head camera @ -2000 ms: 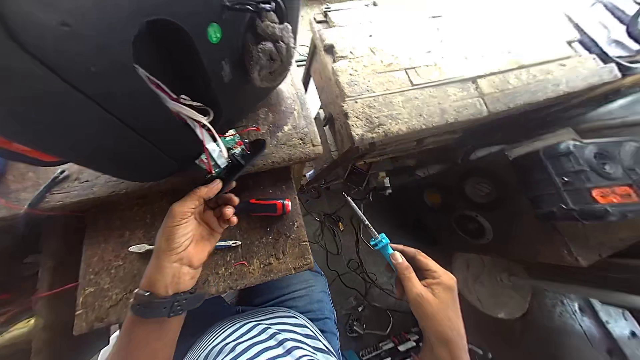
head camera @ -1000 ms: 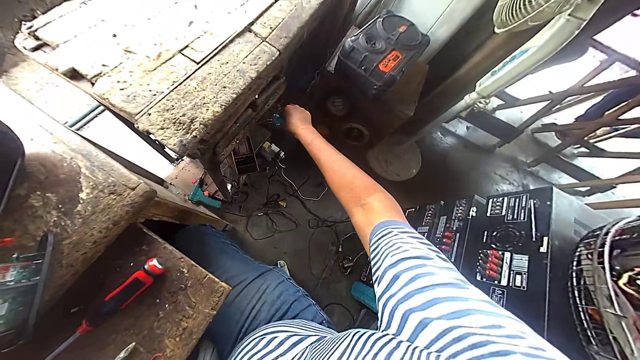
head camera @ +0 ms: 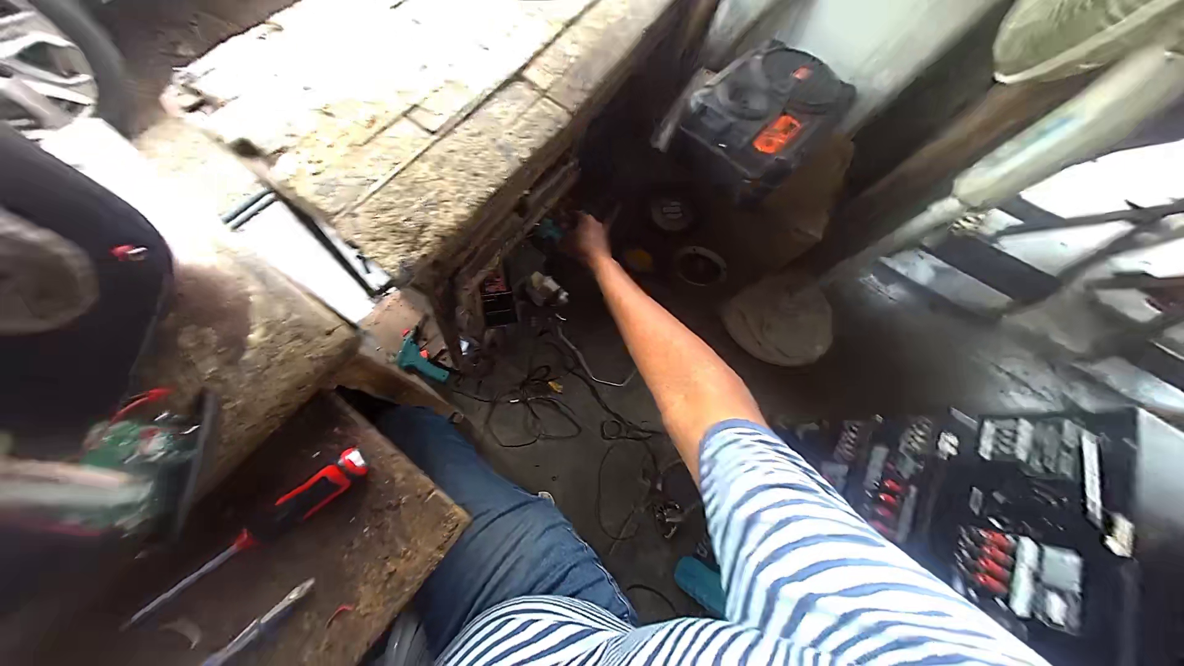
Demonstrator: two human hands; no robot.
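Observation:
My right arm stretches down to the floor side of the wooden bench, where my right hand [head camera: 588, 239] is in shadow beside a teal object [head camera: 549, 228]; its grip is too dark to make out. My left hand is out of view. At the left, a green circuit board [head camera: 139, 444] with wires is blurred, close to the black speaker cabinet [head camera: 65, 305]. A red and black screwdriver [head camera: 310, 495] lies on the low wooden board, near a slim metal tool [head camera: 264, 622]. A teal glue gun [head camera: 422, 357] rests by the bench's foot.
The worn bench [head camera: 462, 185] stands ahead. Cables [head camera: 532, 412] lie loose on the floor. A black case with an orange label [head camera: 763, 116] stands beyond my hand, near a round stand base [head camera: 779, 324]. An open tool case [head camera: 1017, 518] lies at the lower right.
The view has swung far to the right since two seconds ago. My right hand, which then held a teal-handled soldering iron, has reached down beside the bench. My left hand has left the view.

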